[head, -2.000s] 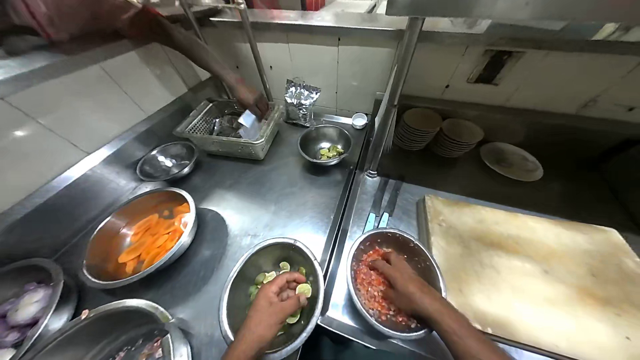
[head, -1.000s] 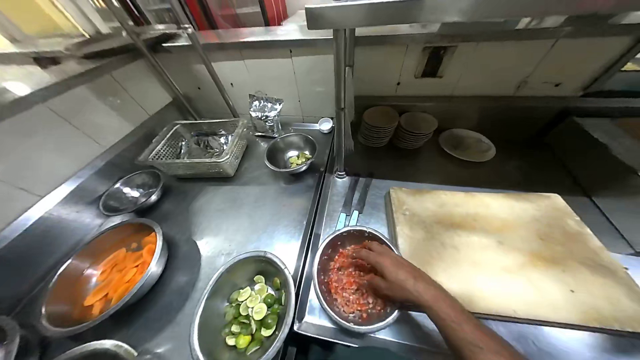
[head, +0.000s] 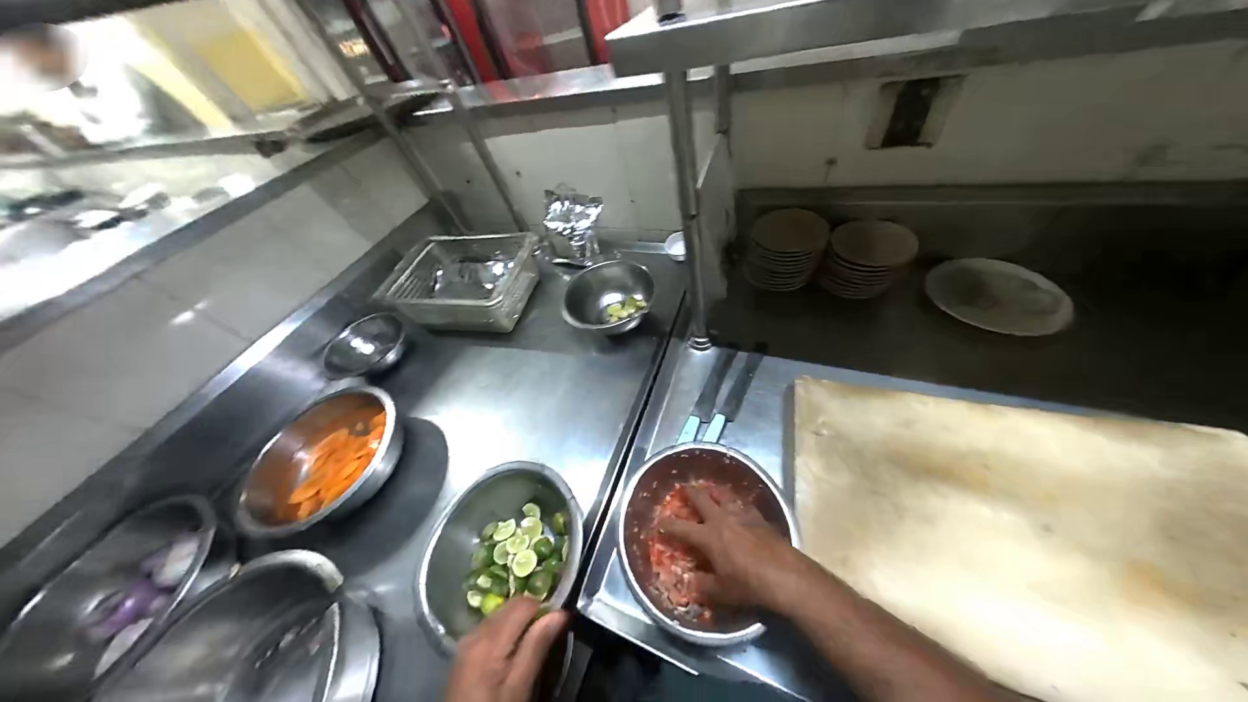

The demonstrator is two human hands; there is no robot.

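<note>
My right hand (head: 726, 551) is inside a steel bowl (head: 780, 507), its fingers in a chopped red and white mixture (head: 682, 531); whether they grip any of it cannot be told. At the near rim of a second steel bowl (head: 439, 546) is my left hand (head: 507, 648), fingers bent, with something green partly showing by the fingertips. This bowl holds halved limes (head: 517, 556). Two knives (head: 726, 395) with pale blue handles lie just behind the bowl of red mixture.
A large worn cutting board (head: 1014, 526) lies at the right. Bowls with sliced carrots (head: 341, 468) and onions (head: 136, 604) stand left. Behind are a plastic basket (head: 458, 283), a small bowl of limes (head: 609, 297), a metal post (head: 687, 214) and stacked plates (head: 788, 244).
My left hand, out of view one second ago, is back at the lime bowl's near rim. My right hand stays in the red mixture. The other person's arm has left the basket. The view has shifted.
</note>
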